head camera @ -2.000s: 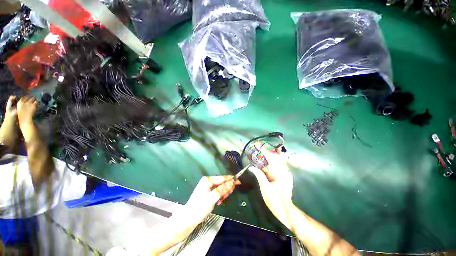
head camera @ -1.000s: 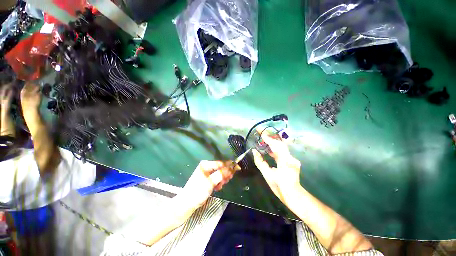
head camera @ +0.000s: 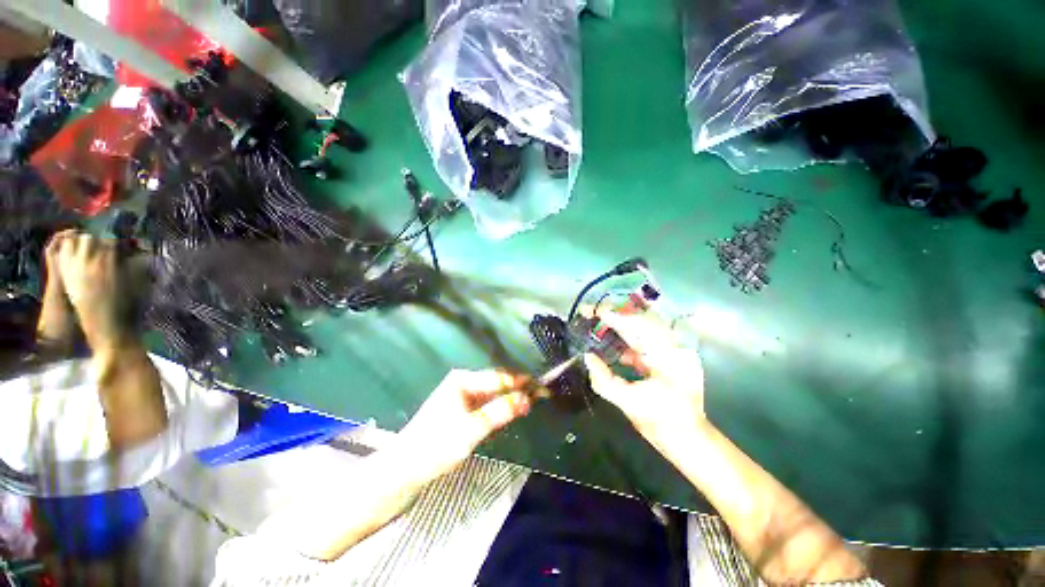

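Observation:
My left hand (head camera: 487, 401) grips a thin finger-long hand tool (head camera: 558, 370), its tip pointing up and right to the part in my other hand. My right hand (head camera: 647, 367) holds a small dark part (head camera: 600, 338) with bits of red and green on it, between thumb and fingers. A black cable (head camera: 598, 279) arcs up from this part to a dark connector. A coiled black cable bundle (head camera: 550, 337) lies just left of the part. The exact contact of the tool tip is too small to tell.
Two clear plastic bags (head camera: 504, 69) (head camera: 802, 69) with black parts lie at the back. A pile of small fasteners (head camera: 751, 247) lies right of centre, a loose wire (head camera: 840, 235) beside it. Black cable heap (head camera: 229, 229) and red bag (head camera: 86, 149) are left, near another person's hands (head camera: 86, 281).
The camera view has shifted, so the bags sit higher in the picture than at first. Both my hands keep their hold on tool and part. The other person's hands have moved slightly.

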